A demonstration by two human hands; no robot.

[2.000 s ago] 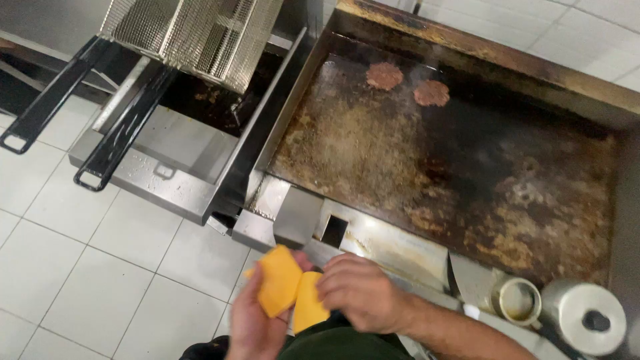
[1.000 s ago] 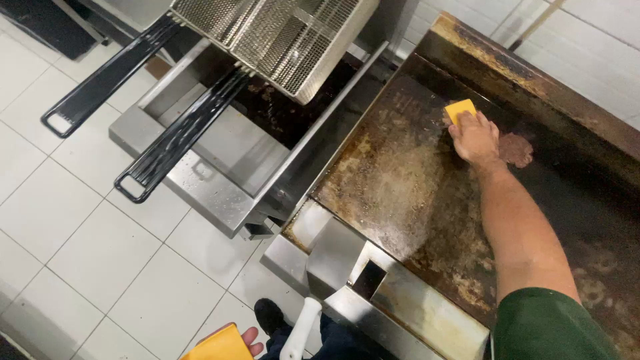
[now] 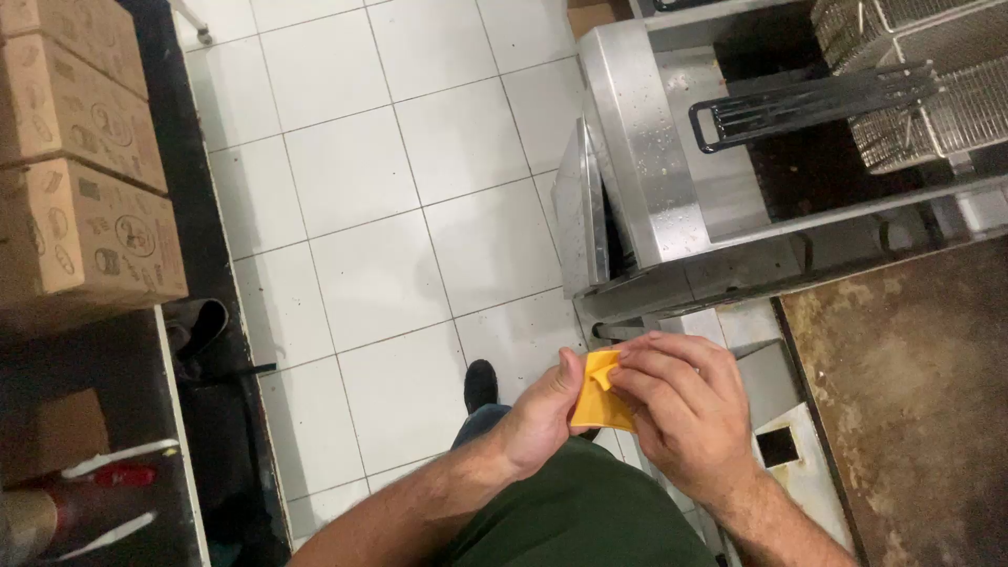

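Observation:
Orange-yellow cheese slices (image 3: 602,405) are held in front of my body, low in the head view. My left hand (image 3: 543,413) grips them from the left, its thumb upright at their edge. From the right, my right hand (image 3: 689,402) has its fingertips on the top slice, whose upper part is folded or lifted. How many slices there are, I cannot tell. The flat griddle (image 3: 913,378) lies to the right of my right hand; no meat patty shows on the part in view.
A steel fryer (image 3: 677,213) stands at the upper right, with wire baskets (image 3: 945,102) and a black basket handle (image 3: 811,110) jutting left. Printed cardboard boxes (image 3: 102,228) are stacked at the left above a dark shelf. My shoe (image 3: 480,384) is on the white tiled floor.
My right hand has come back from over the griddle, where it held a cheese slice at a patty, to the slices in my left hand. The view has swung left.

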